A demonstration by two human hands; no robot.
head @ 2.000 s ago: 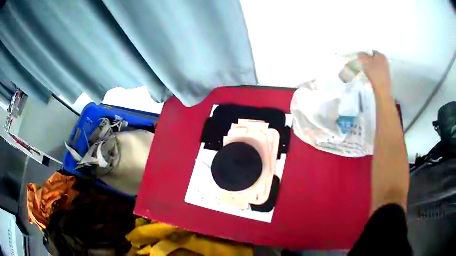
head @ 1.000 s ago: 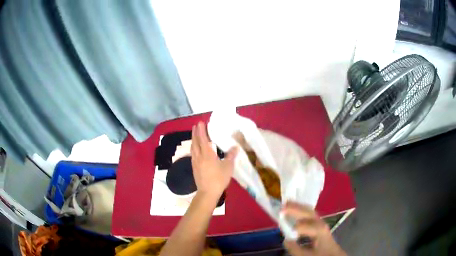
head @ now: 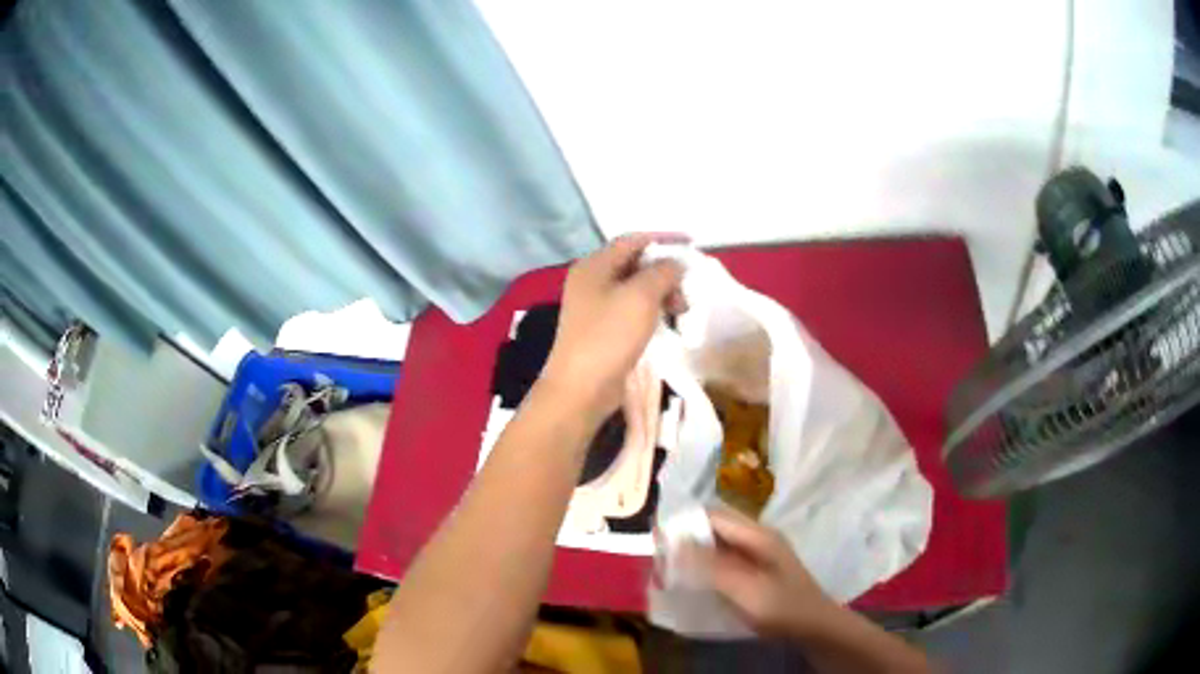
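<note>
The white plastic bag (head: 849, 461) lies on the red-topped table (head: 908, 303) with its mouth open. Something mustard-brown (head: 745, 454) shows inside it. My left hand (head: 619, 310) grips the bag's rim at the far side. My right hand (head: 757, 566) grips the rim at the near side. Left of the bag, partly behind my left forearm, are the white sheet (head: 579, 539), black cut pieces (head: 524, 356), pale pink cut pieces (head: 641, 454) and the black disc (head: 603, 448), which is mostly hidden.
A standing fan (head: 1092, 356) is at the right. A blue crate (head: 250, 395) with grey-beige material is left of the table. Orange offcuts (head: 165, 566), dark brown offcuts (head: 263, 599) and yellow offcuts (head: 579, 648) lie at the lower left. A blue-grey curtain (head: 355, 145) hangs at the back left.
The bag was first held up by my right hand at the table's right. Now it lies beside the pieces with its mouth wider open. My left hand came in open and has taken hold of the rim.
</note>
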